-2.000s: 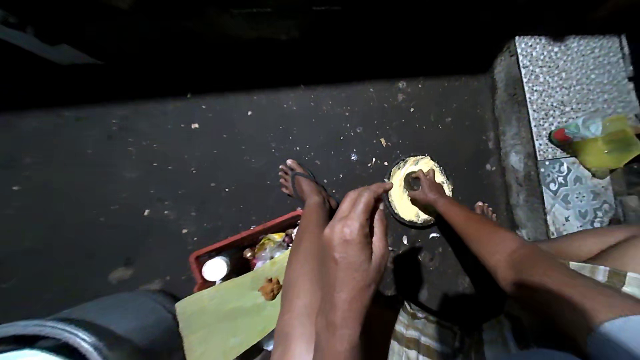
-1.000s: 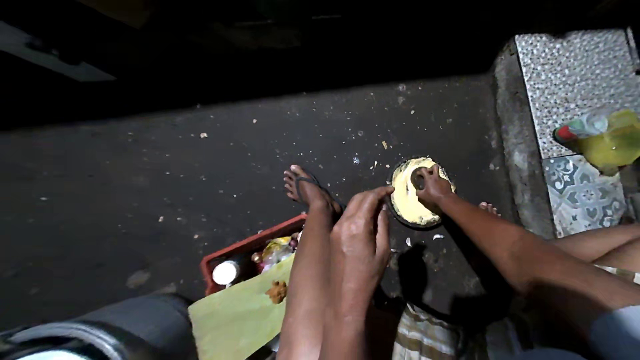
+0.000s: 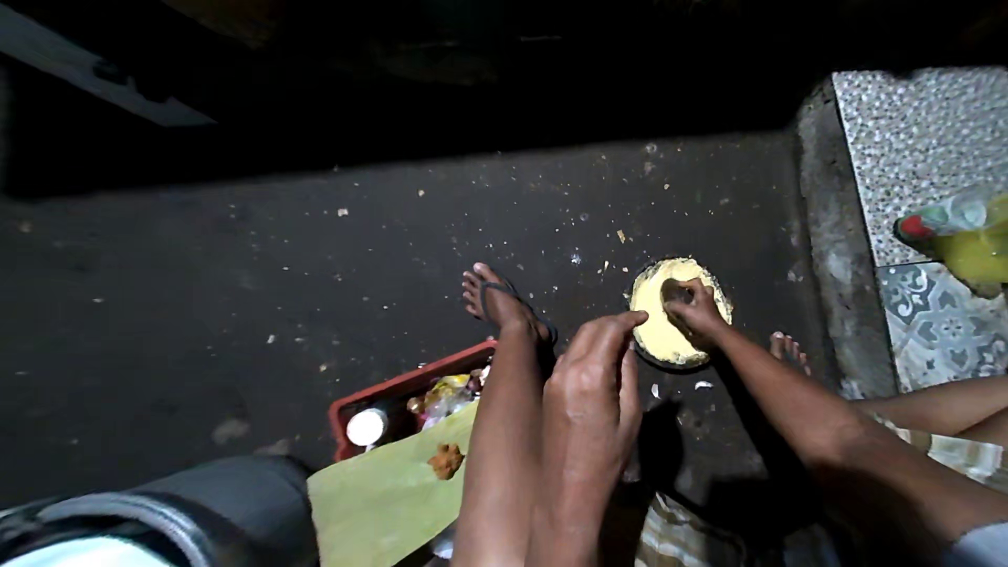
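Observation:
My right hand (image 3: 697, 311) is closed around a dark rounded object (image 3: 674, 294), pressed into yellow paste or batter (image 3: 654, 303). The yellow stuff covers the top of a round dark dish (image 3: 681, 365) on the floor. My left hand (image 3: 592, 370) is back side up, fingers bent. One fingertip reaches the dish's left edge, and nothing shows in its grip; whether it touches the rim is unclear. The palm side and some fingers are hidden.
A red crate (image 3: 413, 383) at lower centre holds a white-topped container (image 3: 367, 427) and packets. Over its near side lies a pale green sheet (image 3: 386, 496) bearing an orange-brown lump (image 3: 446, 461). Bare legs and a sandalled foot (image 3: 492, 295) flank the crate. A yellow-green bag (image 3: 976, 252) sits on the tiled ledge.
My right hand and the dark object have shifted slightly rightward across the yellow surface. My left hand stays beside the dish's left edge.

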